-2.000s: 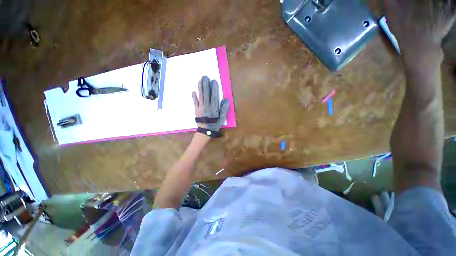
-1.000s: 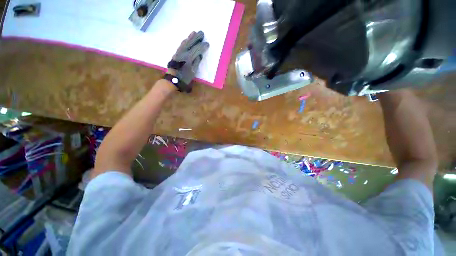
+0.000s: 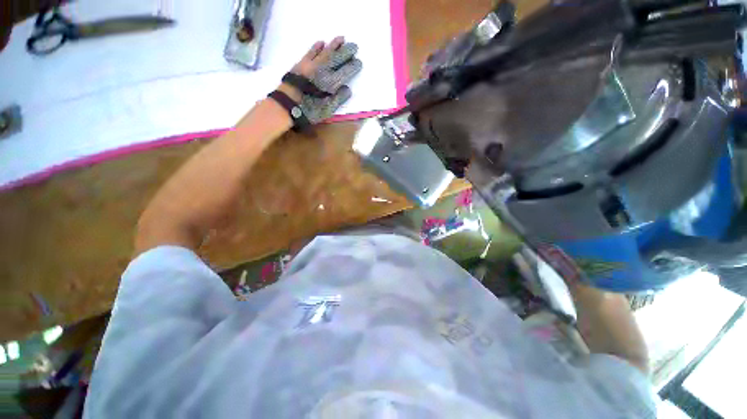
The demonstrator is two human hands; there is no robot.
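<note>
The fabric lay shows its pink edge [image 3: 399, 53] around the white paper marker [image 3: 156, 94]. My left hand [image 3: 329, 75], in a grey mesh glove with dark wrist straps, lies flat on the paper near the lay's right front corner and holds nothing. The cloth cutting machine [image 3: 565, 123] fills the upper right. Its metal base plate [image 3: 409, 168] is by that corner, near the table's front edge. My right forearm [image 3: 610, 319] shows below the machine. My right hand is mostly hidden behind it, so its grip cannot be made out.
On the paper are a metal weight [image 3: 247, 33], shears [image 3: 90, 29] and another weight [image 3: 8, 121] at the left rim. The brown table [image 3: 287, 180] ends in front of my body. Scraps [image 3: 446, 227] lie beyond its edge. White sheets [image 3: 713, 360] show at lower right.
The machine has come left and nearer, its base plate now by the lay's corner. The view has shifted, bringing the shears into sight. My left hand stays flat on the paper.
</note>
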